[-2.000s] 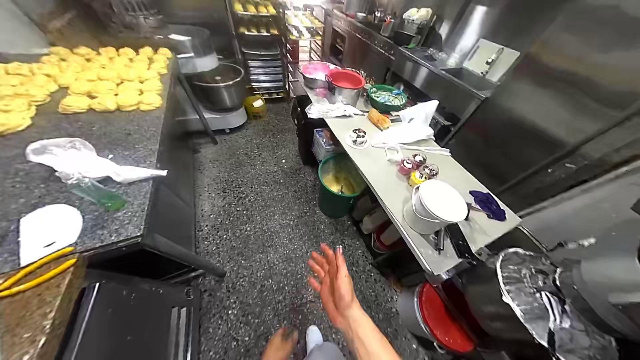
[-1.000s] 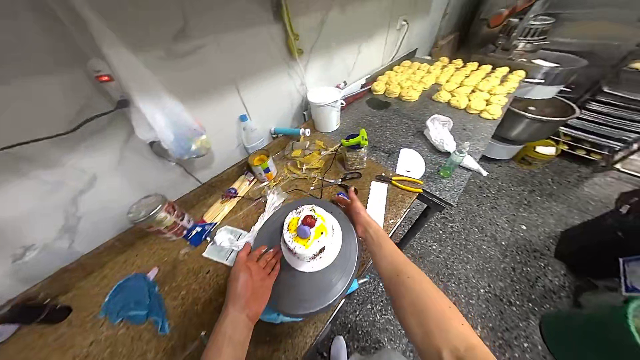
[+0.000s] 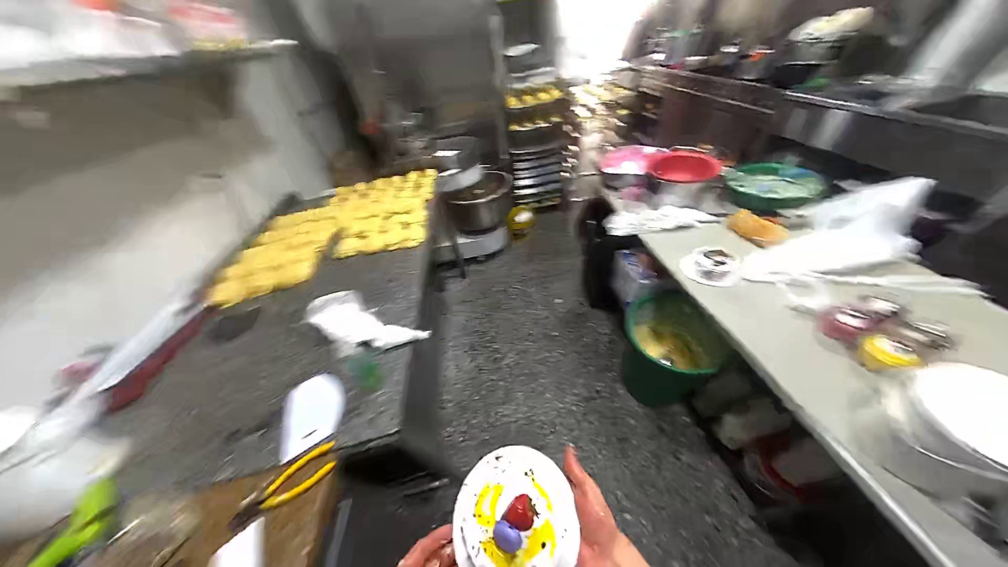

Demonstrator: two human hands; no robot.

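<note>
Between my two hands at the bottom middle is a small white-frosted cake (image 3: 494, 471) with yellow glaze, dark flecks, a strawberry (image 3: 520, 512) and a purple macaron-like topping (image 3: 506, 536). My left hand (image 3: 429, 549) grips its lower left side, only the fingers showing. My right hand (image 3: 597, 516) holds its right side, fingers pointing up. The cake's underside is hidden. To the left, yellow-handled pliers (image 3: 295, 479) lie on a wooden table, near a white rounded sheet (image 3: 313, 416).
A dark counter (image 3: 268, 354) with rows of yellow pastries (image 3: 378, 216) runs along the left. On the right, a long pale table (image 3: 756, 339) bears a small cake (image 3: 715, 265), bowls, jars and a white bucket (image 3: 961, 409). A green bin (image 3: 669, 346) stands beneath it.
One second ago the cake stood on a grey turntable with my hands beside it; now it is off the turntable, held in both hands over the aisle. The view has swung right.
</note>
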